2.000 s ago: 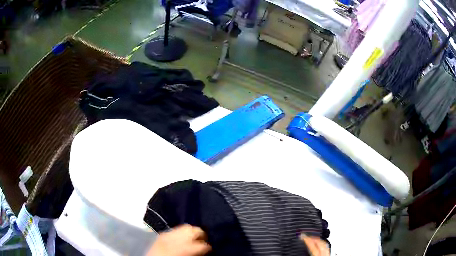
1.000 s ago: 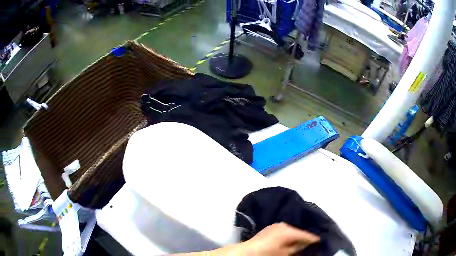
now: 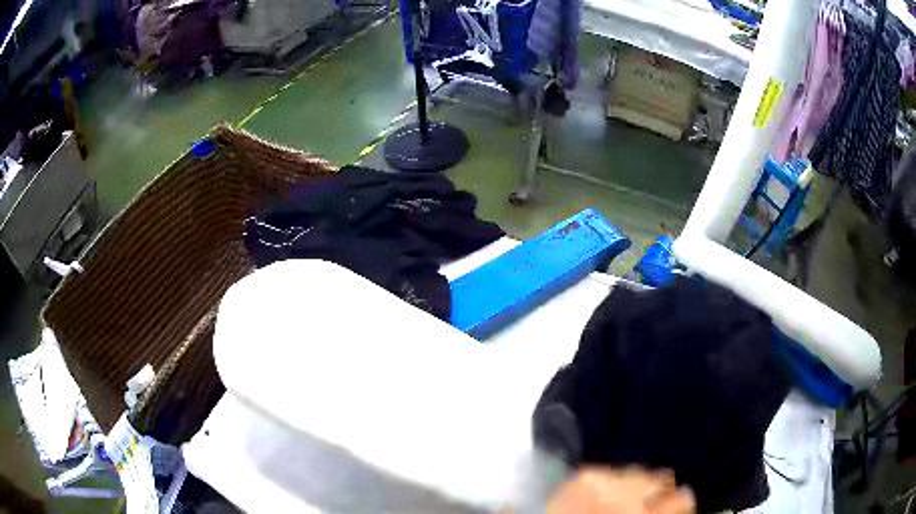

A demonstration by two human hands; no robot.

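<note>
A black garment (image 3: 673, 387) stands raised and bunched above the right part of the white padded form (image 3: 372, 371), blurred at its lower left edge. Its pinstriped face does not show. One hand, which looks like my left hand (image 3: 625, 492), is at the bottom edge, cut off and blurred, with its fingers closed against the garment's lower part. My right hand is not in view; the garment may hide it.
A brown woven basket (image 3: 151, 291) stands at the left. A black garment pile (image 3: 372, 226) lies over its edge and behind the form. A long blue block (image 3: 542, 271) lies behind the form. A white padded arm (image 3: 793, 311) and a thick white tube (image 3: 743, 131) are at the right.
The garment has come up and right off the form, and now covers part of the blue base of the padded arm. My left hand has moved slightly right. The view has shifted.
</note>
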